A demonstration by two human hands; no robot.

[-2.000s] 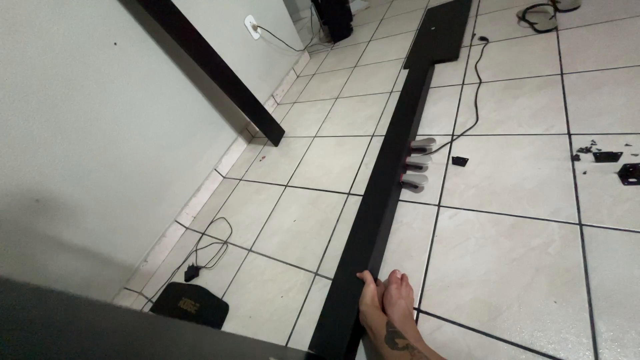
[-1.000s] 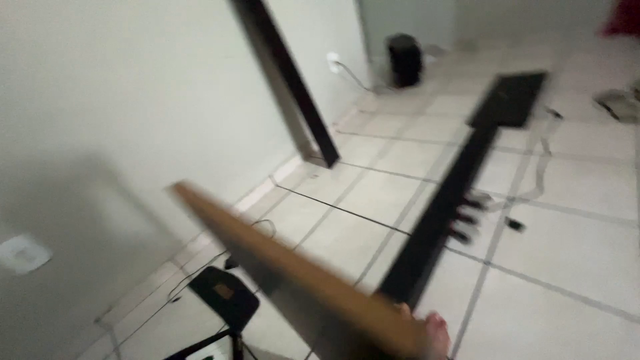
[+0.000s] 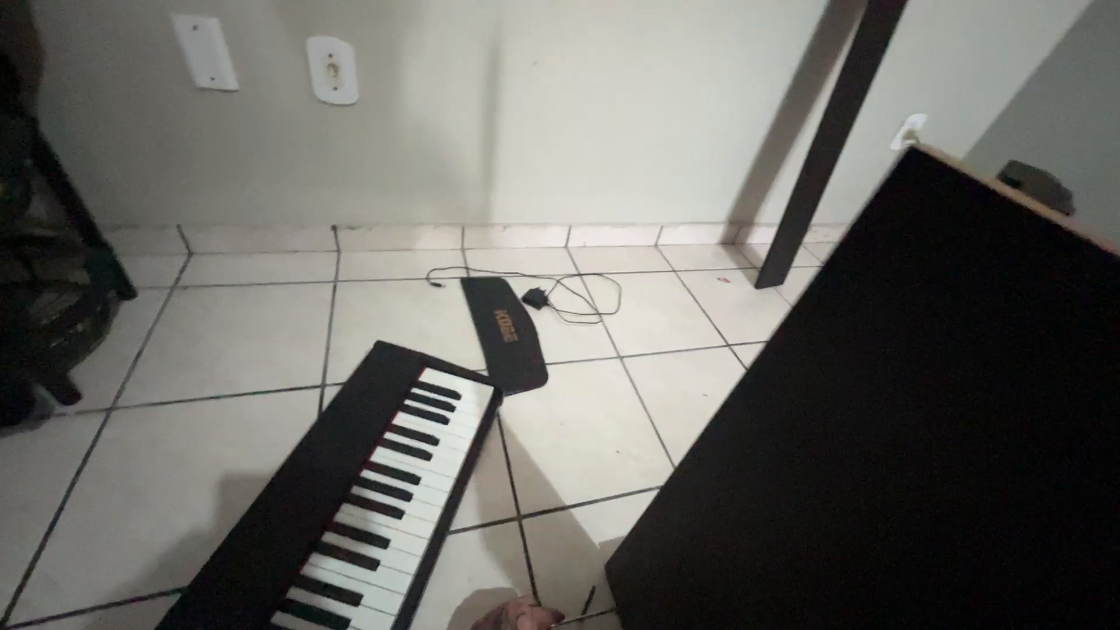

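Note:
At the bottom edge a small patch of skin [image 3: 518,614] shows, most likely part of my left hand, cut off by the frame; its fingers and anything in them cannot be made out. A thin dark rod-like thing [image 3: 589,600] is just right of it. To its left a black digital piano keyboard [image 3: 302,472] lies slantwise on the tiles, white keys facing up. Right of the skin a large black panel [image 3: 840,411] with a light wooden edge stands tilted and fills the lower right. My right hand is not visible.
A flat black piece [image 3: 507,337] bearing writing lies beyond the keyboard, beside a black power adapter [image 3: 535,298] and its thin cable. A dark upright post [image 3: 822,166] stands near the wall. Dark, unclear items [image 3: 52,297] crowd the left edge. Wall plates [image 3: 332,70] are above the skirting.
The view has swung left. The keyboard now shows much more fully, and the long black beam with pedals seen earlier is out of view. The large panel now fills the right side.

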